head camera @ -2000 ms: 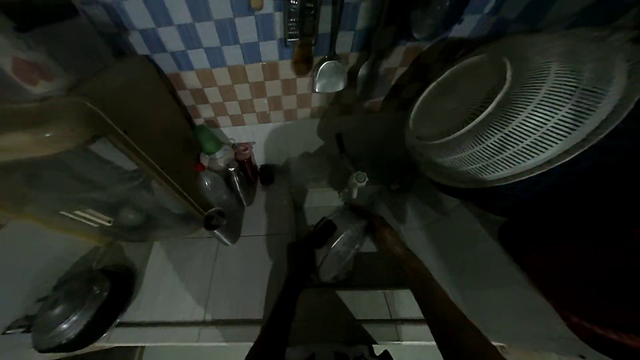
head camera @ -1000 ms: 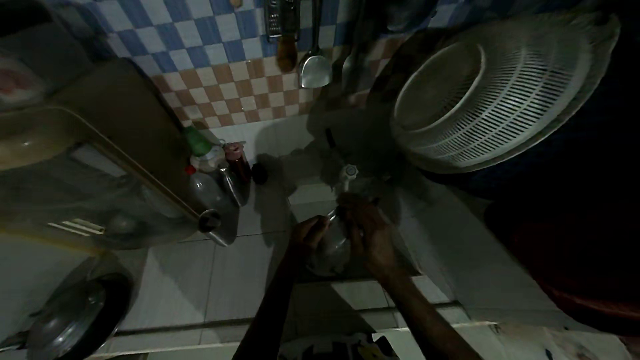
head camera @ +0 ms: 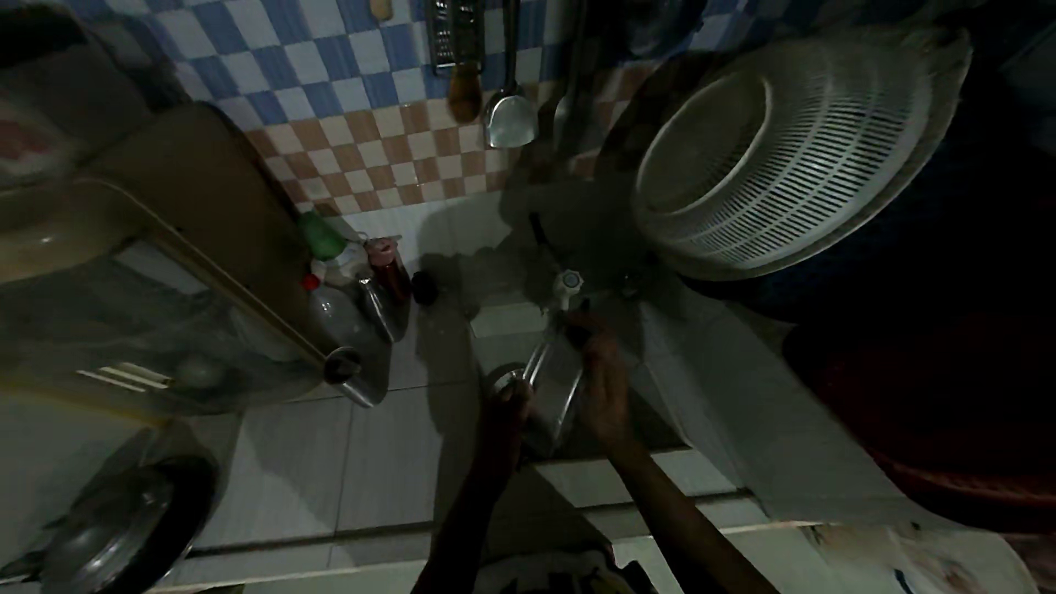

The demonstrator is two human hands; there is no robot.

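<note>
Below the white tap (head camera: pixel 568 284), over the tiled sink, a clear, shiny vessel or lid (head camera: pixel 554 381) is held tilted between my two hands. My left hand (head camera: pixel 506 417) grips its left edge. On the upper right side, my right hand (head camera: pixel 601 375) touches it, with a small dark thing (head camera: pixel 579 330) at the fingertips. Dim light hides the exact finger contact and what the dark thing is. A round metal drain or dish (head camera: pixel 507 378) shows just behind my left hand.
Bottles (head camera: pixel 334 313) and a metal cup (head camera: pixel 355 375) stand left of the sink. A lidded pan (head camera: pixel 124 528) is at lower left. A white plastic colander (head camera: pixel 792 157) leans at upper right, above a red container (head camera: pixel 949 445). A spatula (head camera: pixel 511 122) and grater (head camera: pixel 455 37) hang on the wall.
My hands were close together at the tap one second ago; now they are farther apart. My left hand has moved down, and the clear thing is tilted more upright between them.
</note>
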